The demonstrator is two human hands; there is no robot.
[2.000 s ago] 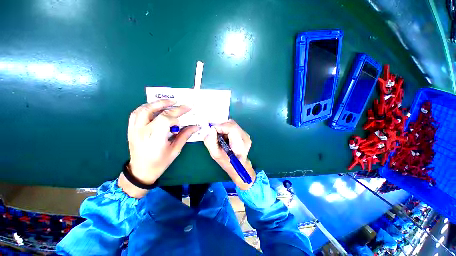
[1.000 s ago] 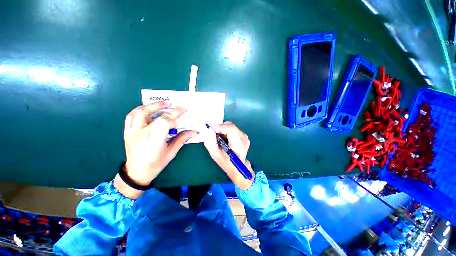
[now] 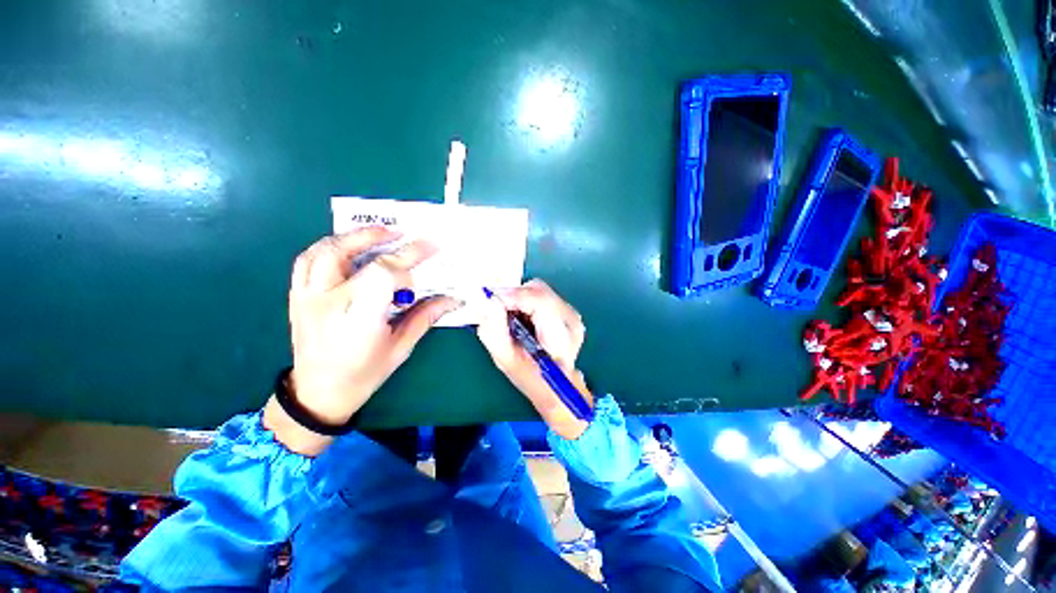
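A white paper tag [image 3: 481, 238] with some print at its upper left and a narrow strip at its top edge lies on the green bench. My left hand [image 3: 353, 324] rests on the tag's lower left part and holds a small blue piece, probably a pen cap, between its fingers. My right hand [image 3: 539, 348] is shut on a blue and dark pen [image 3: 554, 373], its tip at the tag's lower right part. My fingers hide the tag's lower left.
Two blue-framed handheld devices [image 3: 730, 185] lie to the right on the green bench [image 3: 232, 93]. Beyond them is a heap of red clamps [image 3: 886, 301], spilling from a tipped blue bin [image 3: 1031, 348]. A shelf with clamped devices [image 3: 81, 515] shows at lower left.
The whole view shifts slightly. The pen stays in my right hand over the tag's lower right, and my left hand keeps its place on the tag.
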